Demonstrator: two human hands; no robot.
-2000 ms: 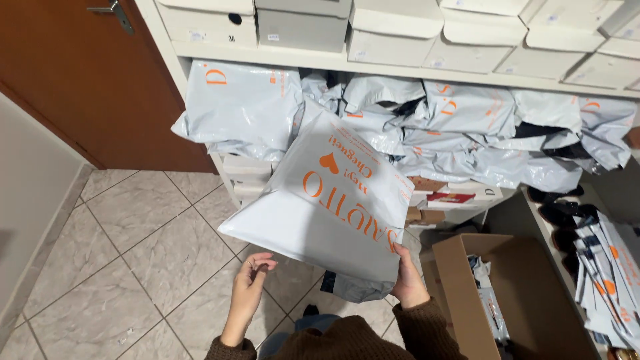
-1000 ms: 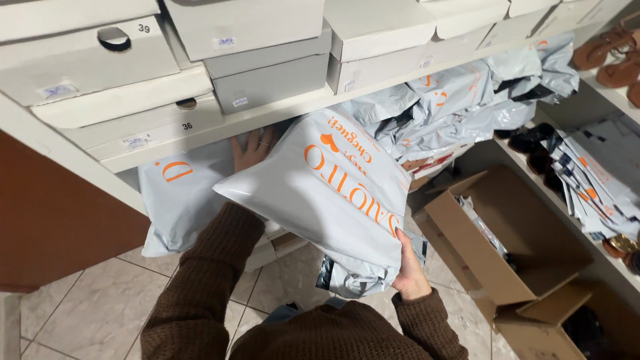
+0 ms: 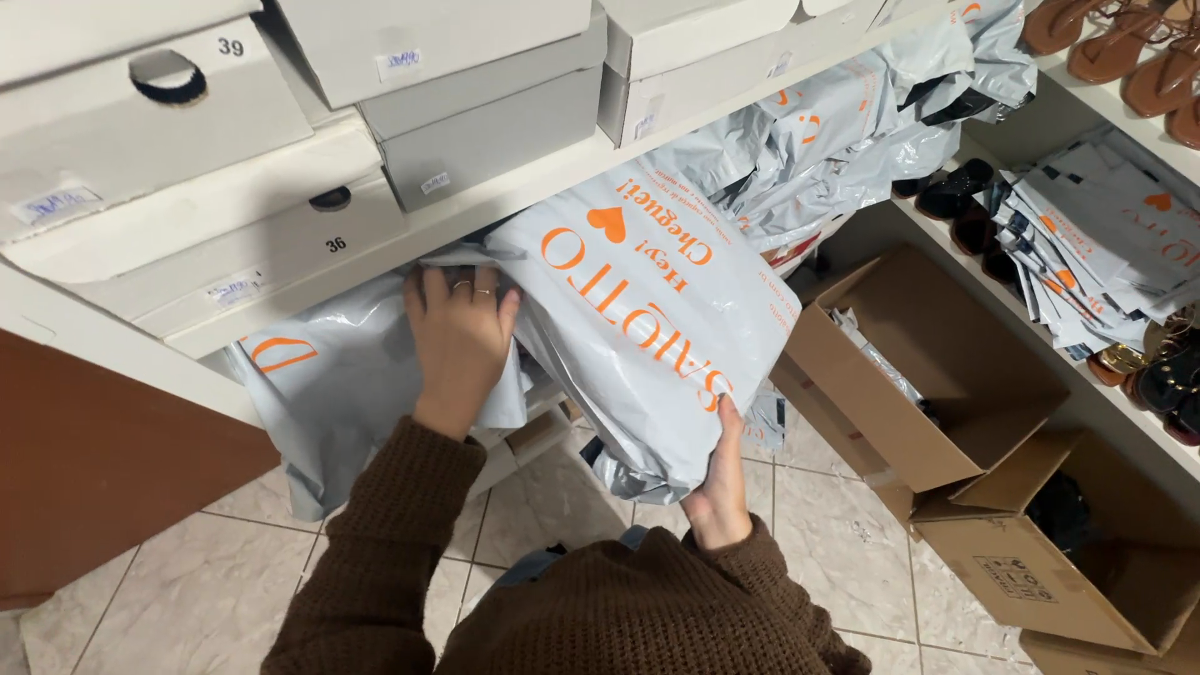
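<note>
A white plastic mailing bag with orange print lies tilted in front of the shelf, its upper end at the shelf opening. My right hand grips its lower right corner, thumb on top. My left hand reaches to the shelf opening between this bag and another plastic mailing bag at the left; its fingertips press on plastic at the edge, and whether they grip it I cannot tell. More filled mailing bags are piled along the shelf to the right.
Shoe boxes stand on the shelf above my hands. Two open cardboard boxes are at the right. Beyond them, a side shelf holds a stack of flat mailing bags and sandals. A brown door is at the left.
My left hand has moved from below the printed bag up to the shelf opening. The bag's upper end has moved closer to the shelf. The view has shifted closer to the shoe boxes.
</note>
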